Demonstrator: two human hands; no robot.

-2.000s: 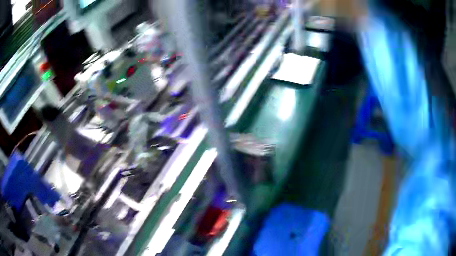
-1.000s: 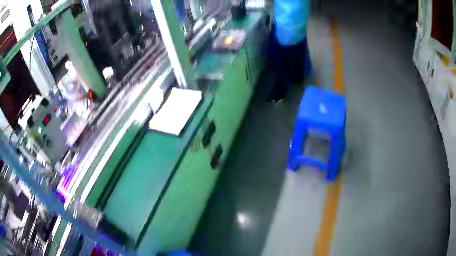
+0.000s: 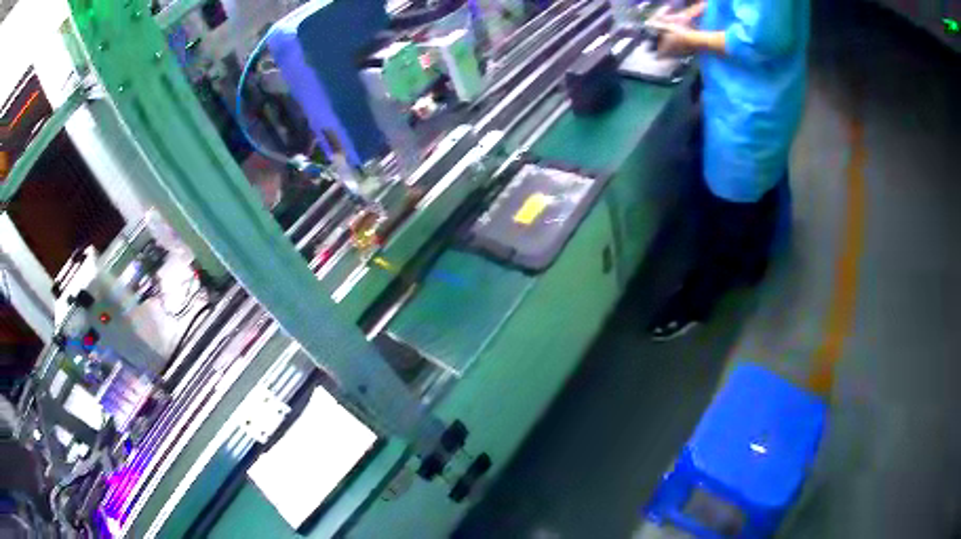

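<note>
Neither of my hands is in the picture. Nearest in front of me is a white paper sheet (image 3: pixel 313 459) on the green ledge (image 3: pixel 464 316). Farther along the ledge lies a black parts tray (image 3: pixel 506 251) with small pale specks and a yellow card (image 3: pixel 531 208) on it. A dark block (image 3: pixel 593 82) stands on the ledge beyond the tray. The conveyor rails (image 3: pixel 237 347) run beside the ledge on its left.
A blue plastic stool (image 3: pixel 761 437) stands on the floor at the lower right. A person in a light-blue smock (image 3: pixel 750 116) stands at the line's far end, hands over the ledge. A green frame post (image 3: pixel 227 232) crosses the view. A blue-covered actuator (image 3: pixel 321 84) is above the rails.
The view has moved forward along the line. The tray, its yellow card and the person now show larger and nearer. The paper sheet and stool have shifted lower in the picture.
</note>
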